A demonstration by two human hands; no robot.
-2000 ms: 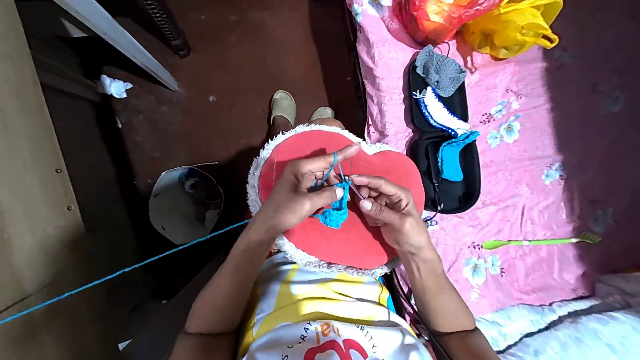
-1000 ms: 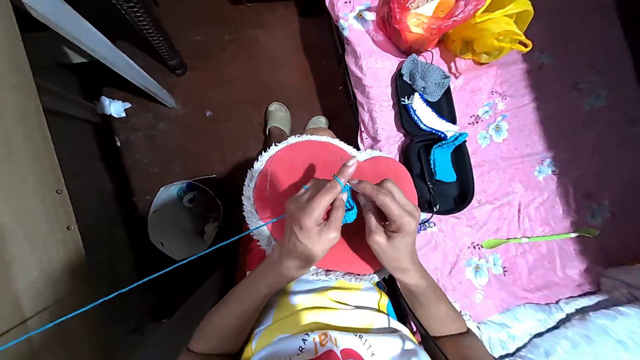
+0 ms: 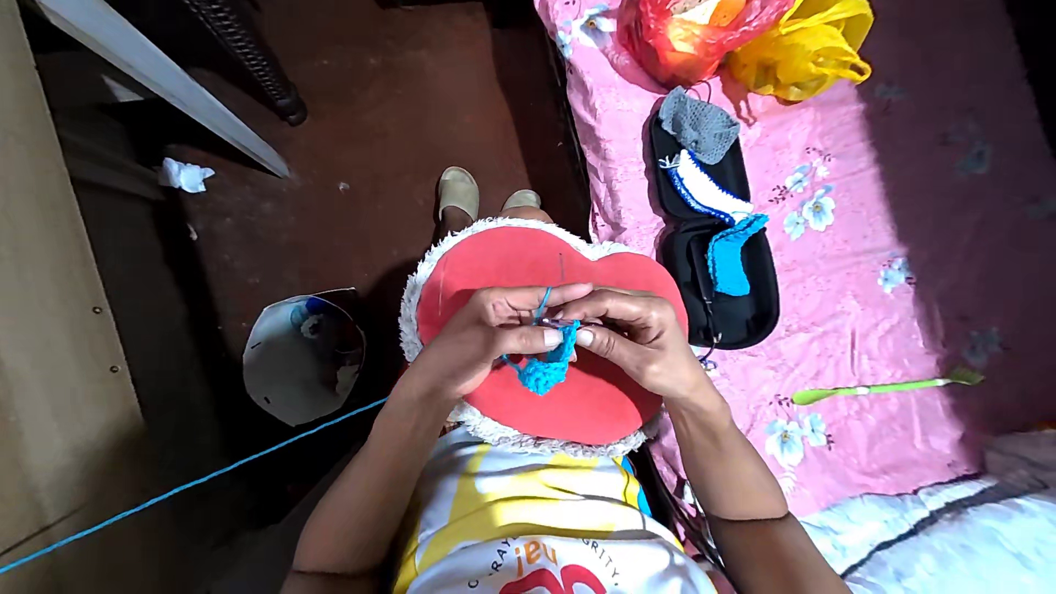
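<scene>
My left hand pinches a small blue crochet piece between thumb and fingers, and a loop of blue yarn passes over its index finger. The yarn stretches away to the lower left. Close against it, my right hand grips a thin crochet hook, whose tip is at the top of the blue piece; the fingers partly hide the hook. Both hands are above a red heart-shaped cushion with white fluffy trim, lying on my lap.
On the pink floral cloth to the right lie an open black case with grey, white and blue crocheted pieces, a green plastic utensil, and red and yellow plastic bags. A round bin stands at left on the floor.
The blue crochet piece hangs lower and shows more than one second ago, when the fingers covered more of it. Both hands stay close together over the cushion.
</scene>
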